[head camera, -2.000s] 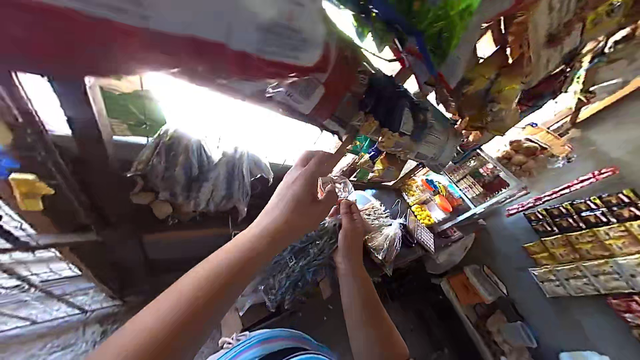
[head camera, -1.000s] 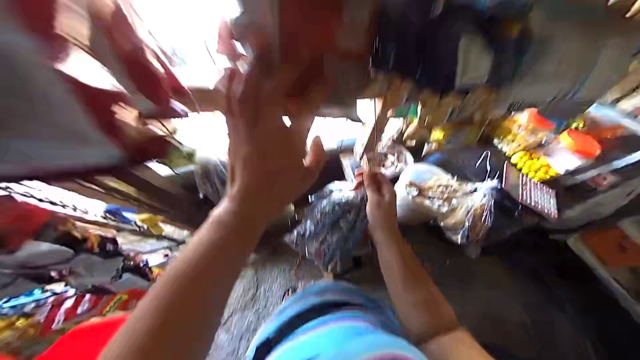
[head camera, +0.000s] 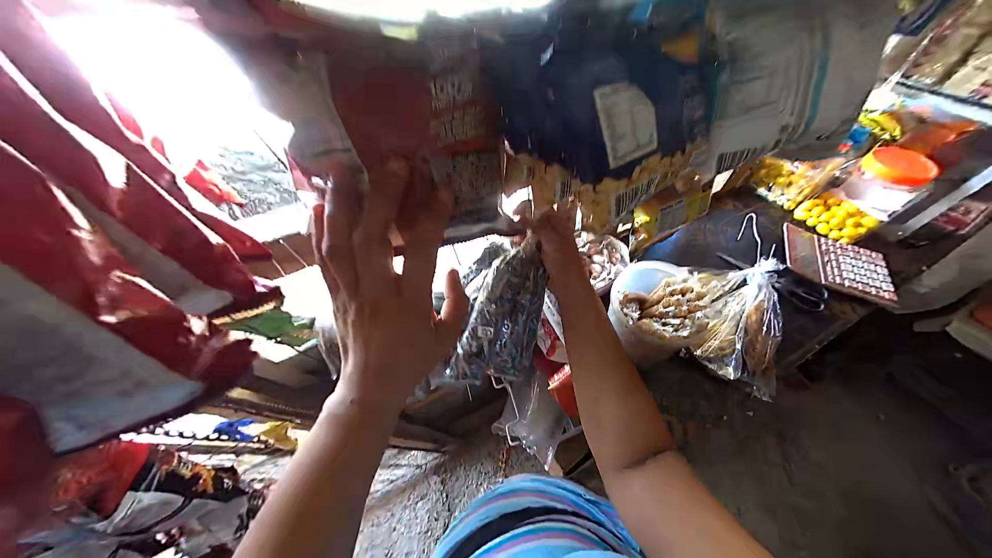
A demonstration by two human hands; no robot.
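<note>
Raised at centre left, my left hand [head camera: 387, 271] is spread, its fingers lying against a hanging red sachet pack [head camera: 457, 116] that bears print. My right hand [head camera: 554, 232] is lifted to the bottom edge of the hanging packs, with its fingertips bent together; whether something thin is between them I cannot tell. Just right of the red pack hangs a dark blue one [head camera: 597, 101] with a pale label and barcodes. Below my right fingers, a clear plastic bag of dark, dried-looking goods [head camera: 504, 318] hangs down, partly behind my forearm.
Red and white packs [head camera: 116, 271] hang close on the left. At right, a dark table [head camera: 697, 232] holds a white tub [head camera: 643, 279], a calculator [head camera: 841, 263] and a jar with an orange lid [head camera: 899, 167]. A knotted plastic bag [head camera: 748, 325] hangs over its edge.
The view has swung far round since two seconds ago, when both hands were close together around a small clear plastic item. Now they are apart, my left hand spread against the red pack.
</note>
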